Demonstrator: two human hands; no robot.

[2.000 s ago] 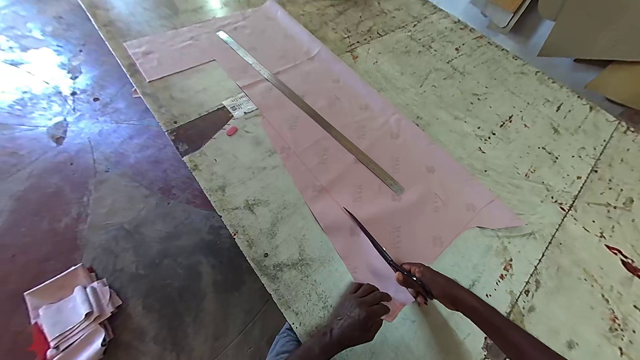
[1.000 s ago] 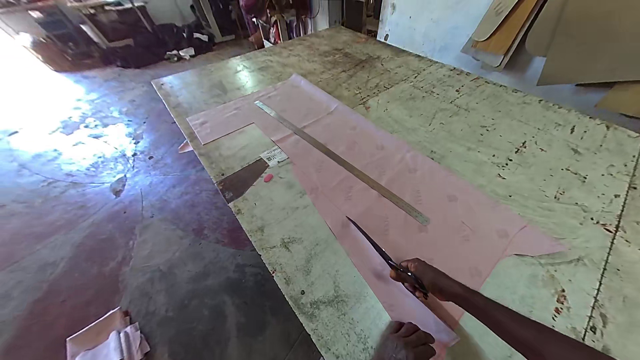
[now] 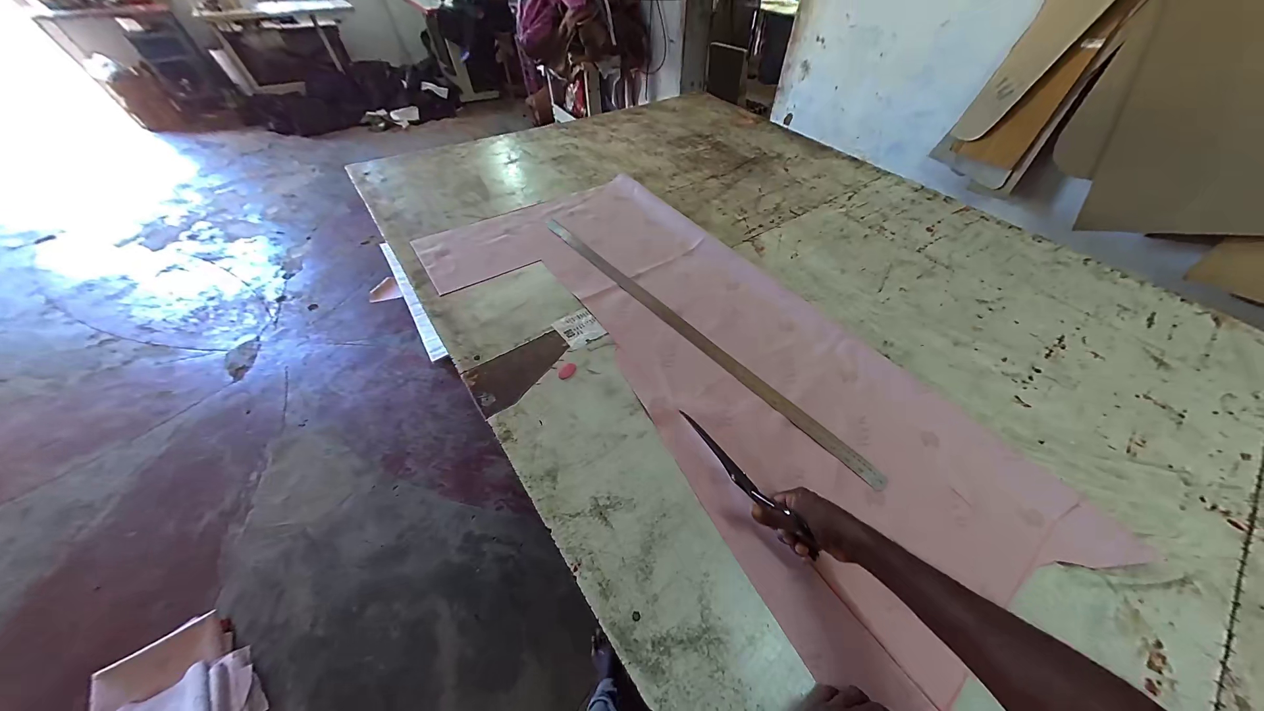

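Note:
My right hand (image 3: 805, 523) grips the handles of dark fabric shears (image 3: 726, 459), whose blades point up and left over the pink fabric (image 3: 780, 375). At the bottom edge my left hand (image 3: 839, 699) is partly cut off, lying at the near end of the fabric; its fingers are mostly hidden. A long metal ruler (image 3: 711, 348) lies slantwise on the cloth, beyond the shears. Left of the fabric's edge are a small pink disc (image 3: 567, 371) and a white printed label (image 3: 579, 328). A cut line runs through the cloth near my hands.
The large worn table (image 3: 612, 513) has a dark patch at its left edge. Folded pink cloth (image 3: 183, 671) is at the lower left, beyond the table. Cardboard pattern pieces (image 3: 1165, 128) hang by the wall at upper right. Dark bundles (image 3: 365, 89) lie on the floor at the back.
The view has tilted up and shifted, showing more of the room. My left hand, in fuller view two seconds ago beside the shears, is now lower in the picture, farther from my right hand.

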